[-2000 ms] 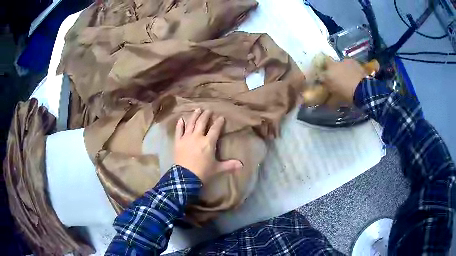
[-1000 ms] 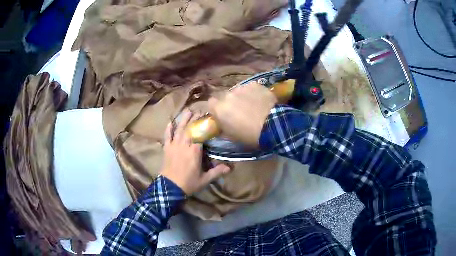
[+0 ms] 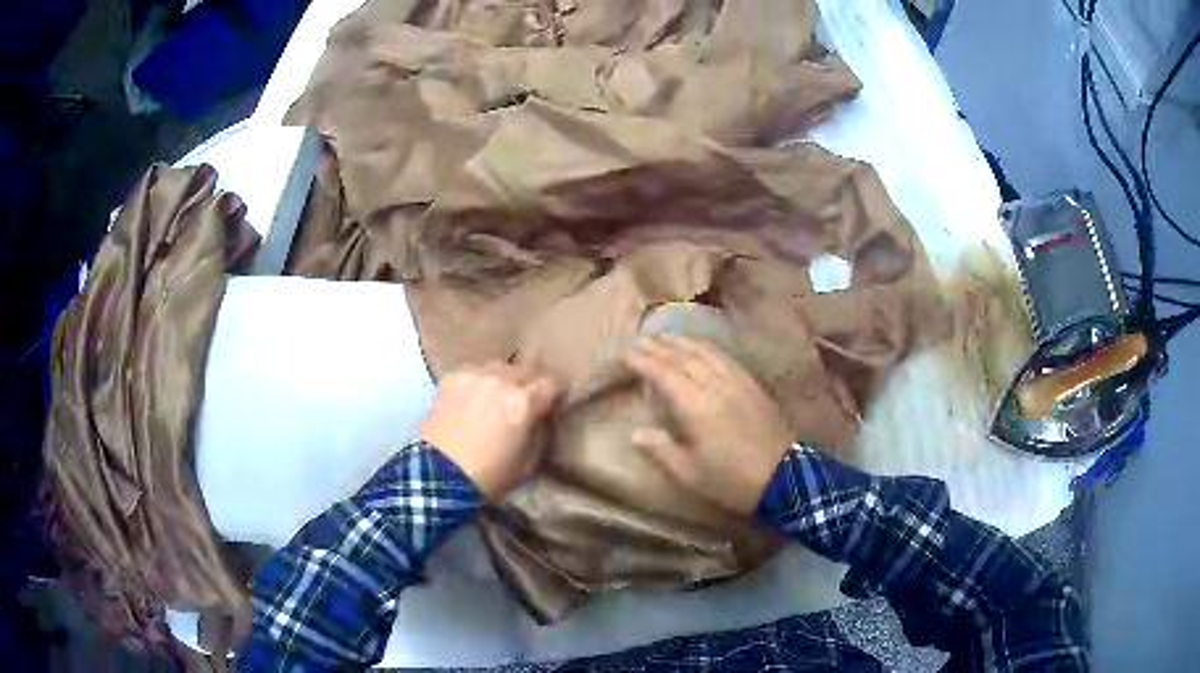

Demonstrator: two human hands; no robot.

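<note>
A thin, slightly shiny brown garment piece (image 3: 632, 513) lies over the end of the white padded sleeve board (image 3: 309, 401). My left hand (image 3: 490, 418) is closed on the edge of the piece, thumb and fingers together. My right hand (image 3: 704, 418) lies on the piece to the right, fingers spread and slightly bent, holding nothing that I can see. A small pale patch shows just above my right fingertips; I cannot tell if it is bare board. The steam iron (image 3: 1079, 388) with its wooden handle sits at the lower end of the metal iron rest (image 3: 1069, 270).
Crumpled brown pieces (image 3: 566, 79) cover the far part of the white table cover (image 3: 974, 460). Long brown folds (image 3: 138, 421) hang over the left end of the board. Black cables run down the wall at right. A brown scorch stain lies left of the iron.
The iron has gone from the garment piece to the rest at right, and my right hand has let go of it. My left hand has closed on the cloth. The view has shifted left.
</note>
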